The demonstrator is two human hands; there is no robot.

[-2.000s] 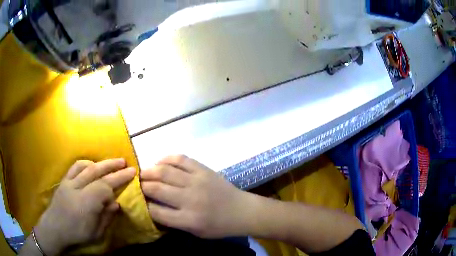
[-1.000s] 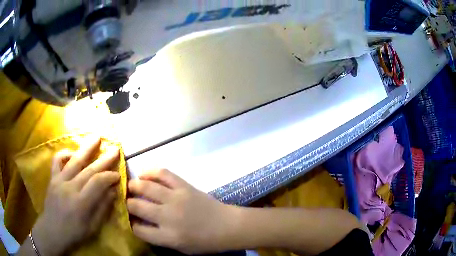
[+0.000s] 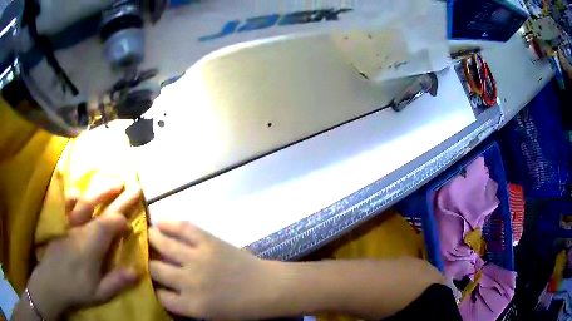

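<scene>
A mustard-yellow cloth panel [image 3: 135, 276] lies at the left, its upper end in the bright glow near the needle. A folded or layered right edge runs down between my hands. My left hand [image 3: 81, 251] lies on top of the cloth with fingers spread, pressing it. My right hand [image 3: 194, 269] is at the cloth's right edge, fingertips on it, thumb side hidden. The sewing machine head [image 3: 263, 25], with "JACK" lettering, stands above. The glare hides the needle and presser foot.
The cream machine bed [image 3: 270, 100] and a ruler tape [image 3: 376, 194] run to the right. Red-orange looped items [image 3: 480, 78] lie in a tray. A blue crate [image 3: 433, 232] at the lower right holds pink fabric [image 3: 464, 200]. More yellow cloth [image 3: 382, 241] hangs below the table edge.
The cloth's upper flap, folded over under my left hand a second ago, now lies flatter toward the needle area. My hands stay on the cloth. The whole view has shifted slightly.
</scene>
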